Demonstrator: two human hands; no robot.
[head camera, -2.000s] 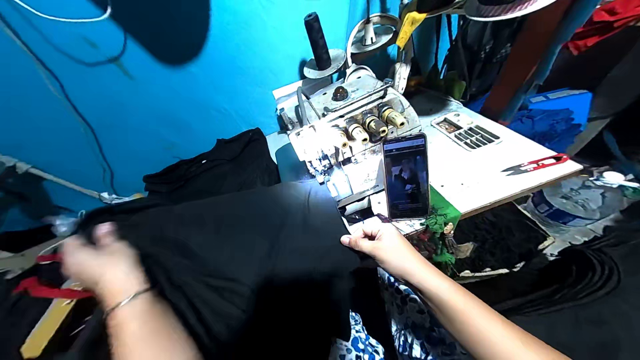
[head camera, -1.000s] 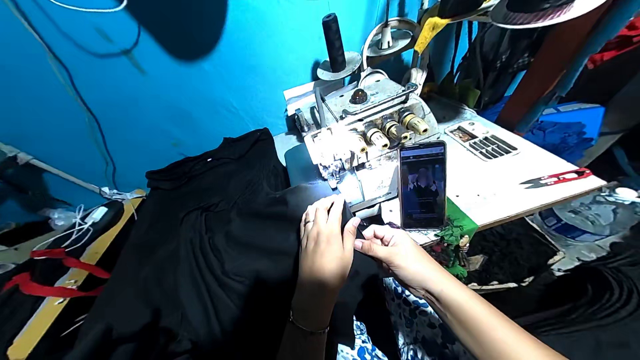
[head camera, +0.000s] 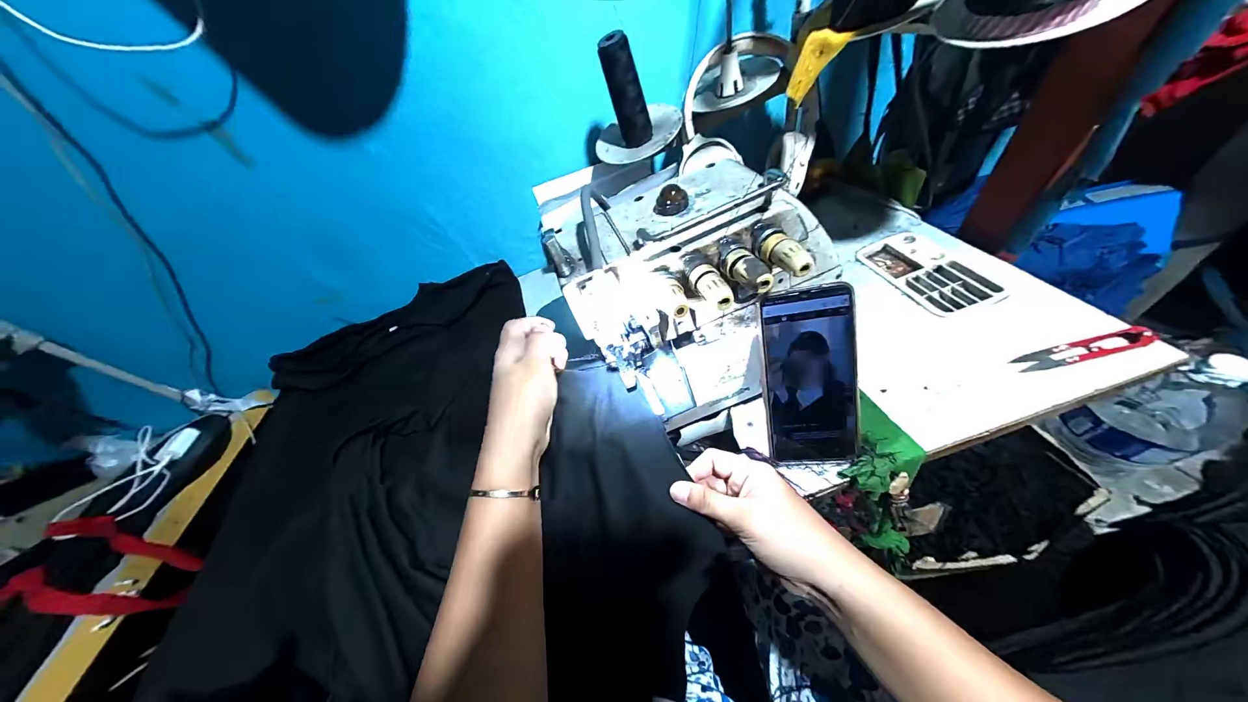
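Note:
Black knit fabric lies over the front of an overlock sewing machine, its upper edge at the lit needle and presser foot area. My left hand, with a bracelet at the wrist, is closed on the fabric just left of the presser foot. Thumb and fingers of my right hand pinch the fabric's right edge, below the machine and left of a propped smartphone. More of the black garment spreads to the left. The needle itself is too small to make out.
Red-handled thread snips lie on the white machine table, near its right end. A black thread cone stands behind the machine. At the left are a yellow wooden edge, red straps and a white cable.
My left hand has gone from the far left to the fabric by the machine, then a little left of where it was beside my right hand. My right hand still holds the fabric edge.

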